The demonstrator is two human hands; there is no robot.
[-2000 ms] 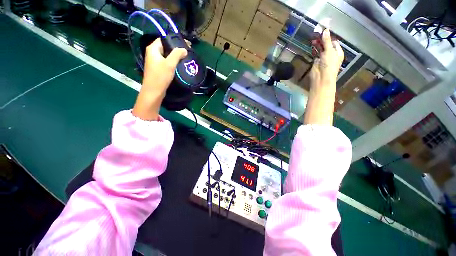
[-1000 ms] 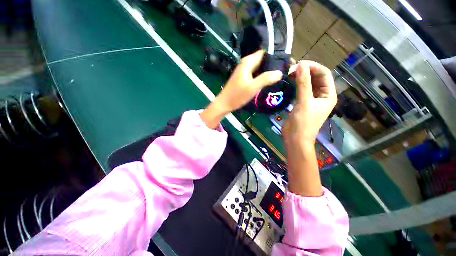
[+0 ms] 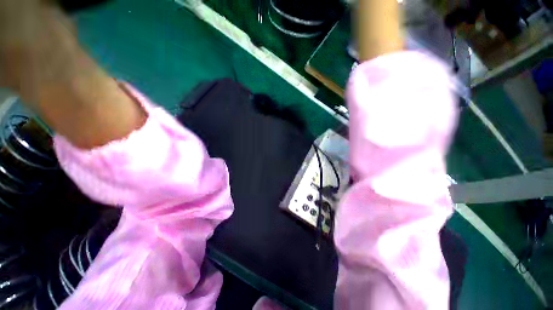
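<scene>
My left forearm reaches to the upper left, blurred, and the hand is cut off by the picture's edge. My right forearm reaches up past the top edge, so that hand is also out of the picture. Neither hand's hold can be seen. The white headset tester (image 3: 301, 204) lies on the black work mat (image 3: 261, 163), partly hidden behind my right sleeve. Black test leads (image 3: 320, 181) are plugged into its jacks. Its red digits are hidden.
Headsets with silvery bands (image 3: 79, 260) stand at the lower left. Curved silvery bands (image 3: 297, 27) also show at the top, beyond the pale strip on the green bench (image 3: 145, 48). A grey bar (image 3: 509, 186) crosses at the right. Black cables (image 3: 535, 221) lie at the far right.
My hands have parted and left the picture, the left toward the upper left and the right past the top. The lit headset is out of view. The view has shifted.
</scene>
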